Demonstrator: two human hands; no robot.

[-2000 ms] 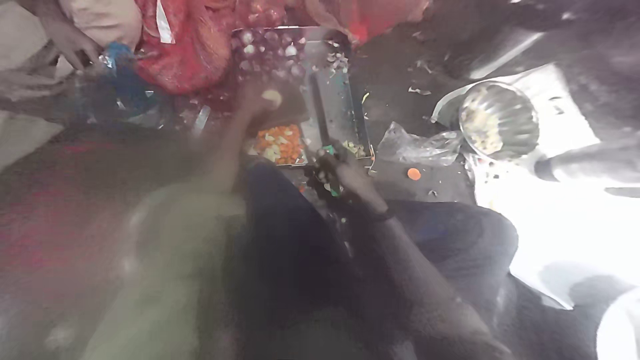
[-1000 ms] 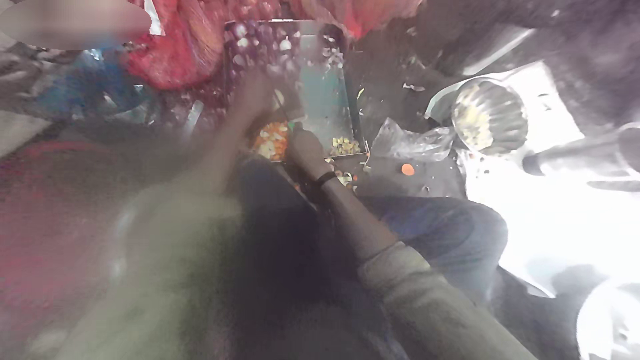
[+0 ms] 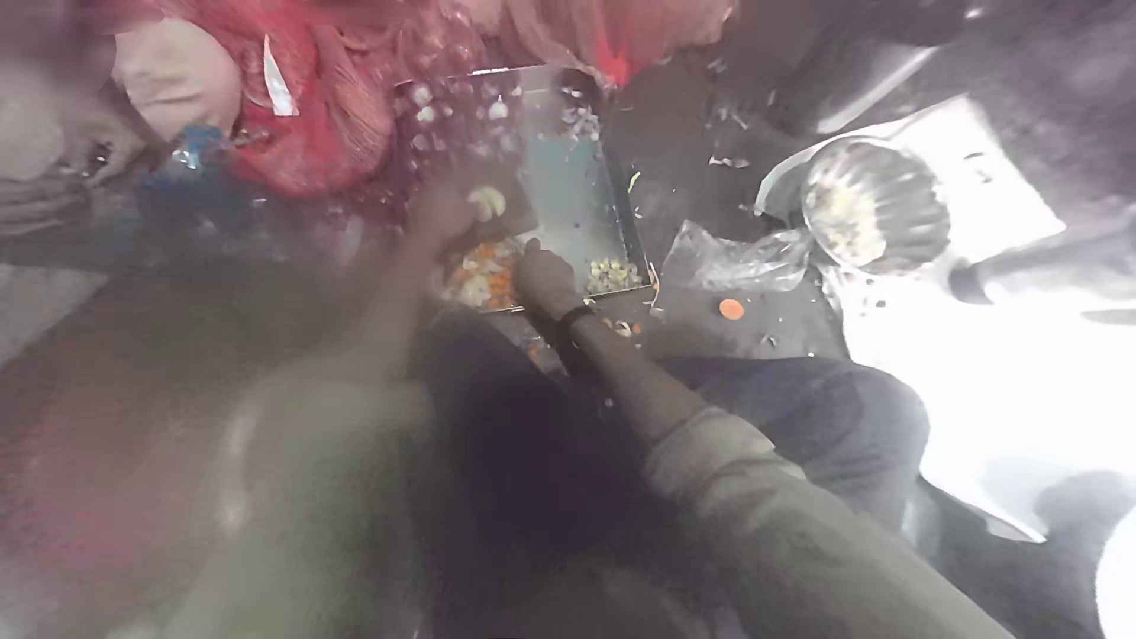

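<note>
My left hand is blurred over the left half of a metal tray, with a pale yellow vegetable piece at its fingertips. Close to its right, my right hand is curled at the tray's near edge, a dark band on the wrist; what it holds is hidden. Chopped orange and pale vegetables lie beneath and between the hands. Small pale diced pieces are heaped in the tray's near right corner. Peeled onions fill its far left part.
Right of the tray lie a clear plastic bag and an orange round slice. A fluted metal bowl with pale food rests on white sheeting. A red mesh sack is at the upper left. Peelings litter the floor around the tray.
A knife showed in my right hand two seconds ago, over the tray's right part. That hand has since moved left, close to my left hand, and the blade is not discernible now.
</note>
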